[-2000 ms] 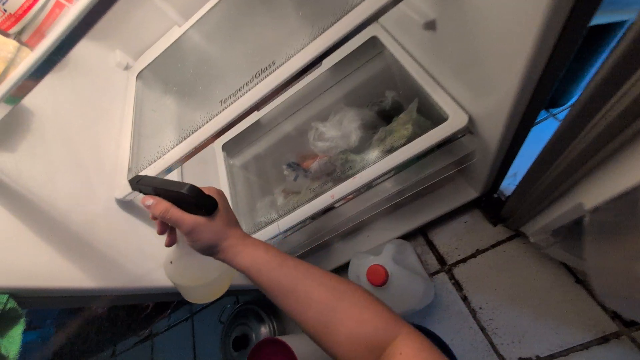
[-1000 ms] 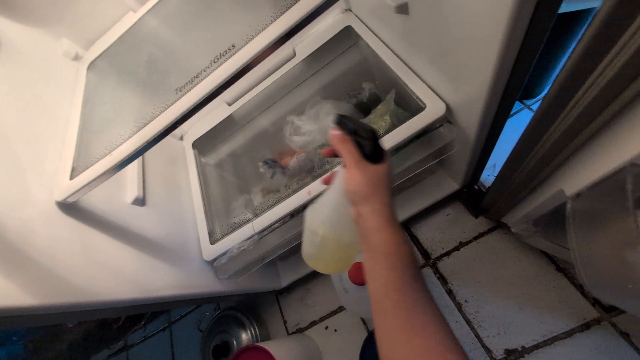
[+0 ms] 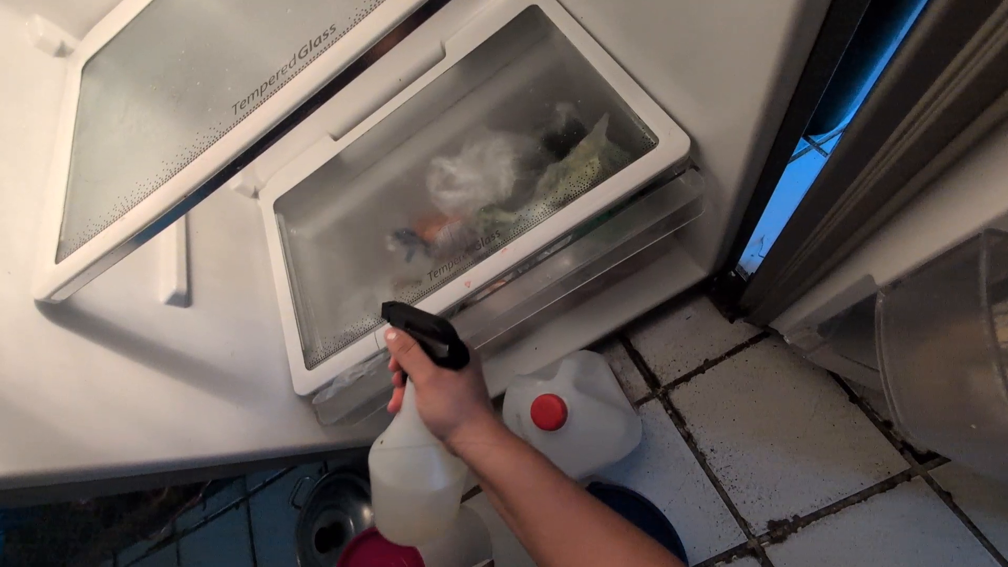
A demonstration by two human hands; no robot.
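My right hand grips a translucent spray bottle with a black trigger head, its nozzle pointing up and to the left. The bottle holds a pale yellowish liquid. Just beyond the nozzle lies the lower glass shelf of an open refrigerator, its white frame bordering clouded glass. Through that glass, plastic bags and green produce show in a clear drawer. At the upper left, another tempered glass shelf carries droplets. My left hand is out of view.
A translucent jug with a red cap stands on the tiled floor. Near it are a metal pot or lid, a dark pink container and a dark blue round object. The refrigerator door with a clear bin is at the right.
My right hand, still gripping the spray bottle, has moved from over the right part of the lower shelf to its lower left corner. The view has shifted.
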